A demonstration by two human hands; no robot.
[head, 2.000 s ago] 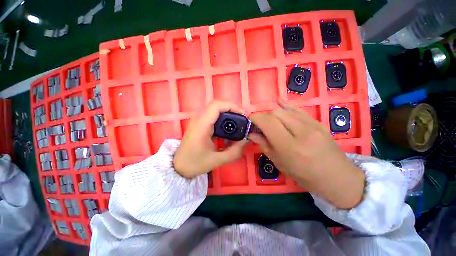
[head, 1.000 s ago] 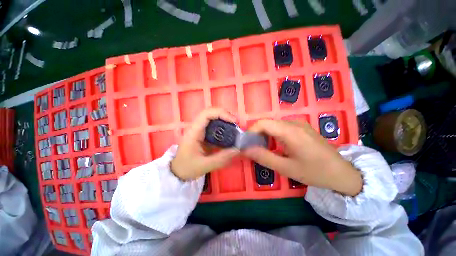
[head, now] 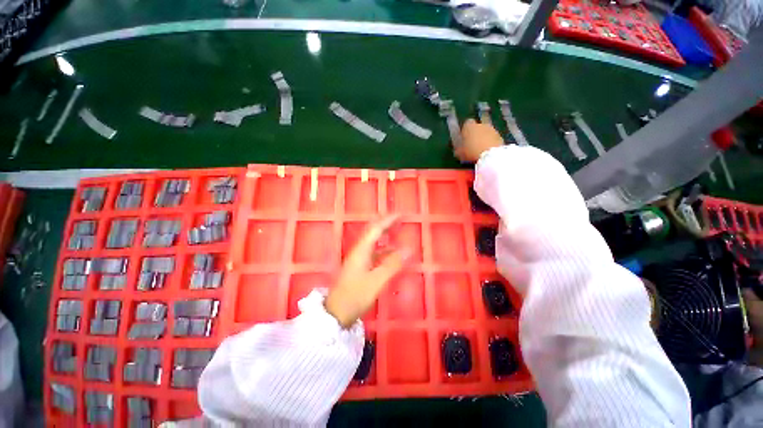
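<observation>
My left hand (head: 368, 272) is slightly blurred over the large-pocket red foam tray (head: 330, 252), its fingers apart and empty. My right hand (head: 479, 140) reaches onto the shiny green belt beyond the tray. Its fingers are at the near end of a grey metal band (head: 453, 119); whether they grip it is hidden. A black watch body (head: 425, 89) lies at the far end of that band. Black watch bodies (head: 458, 354) sit in pockets on the tray's right side and near edge, some partly covered by my sleeves.
Small-pocket red tray with grey band pieces (head: 105, 316) stands at left. Loose grey bands (head: 357, 122) lie spread along the belt. A slanted metal post (head: 661, 129) and a black round fan (head: 688, 311) are at right. More red trays (head: 615, 27) stand at the far right.
The view has tilted up, showing more of the belt. My hands have parted: my right hand has moved from above the tray to the belt, and my left hand has let go of the watch.
</observation>
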